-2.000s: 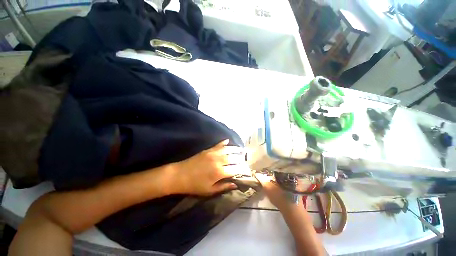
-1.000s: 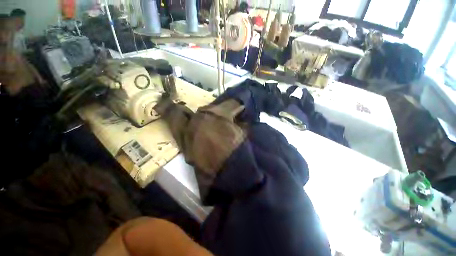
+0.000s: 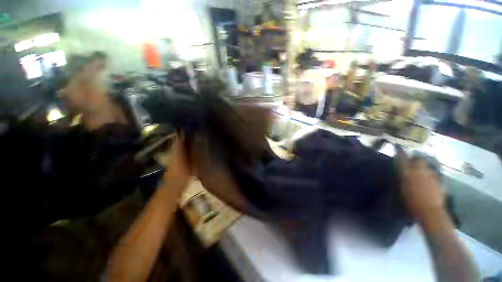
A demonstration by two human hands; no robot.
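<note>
The frame is blurred. A navy garment (image 3: 341, 187) with brown lining (image 3: 250, 129) is spread between my two hands, partly lifted over the white table (image 3: 253, 248). My left hand (image 3: 184, 157) is at the brown lining's left edge and holds it; the fingers are blurred. My right hand (image 3: 418, 184) grips the navy fabric at its right end. The lower part of the navy cloth hangs down toward the table.
A cream machine base (image 3: 206, 212) is under and left of the garment. A person (image 3: 91, 102) in dark clothing is at the left. A dark cloth heap (image 3: 110, 226) lies at lower left. Blurred thread stands and cluttered tables are behind.
The view has swung left and up from the sewing machine. Both hands have left the needle area and now hold the garment, which has been raised and stretched sideways.
</note>
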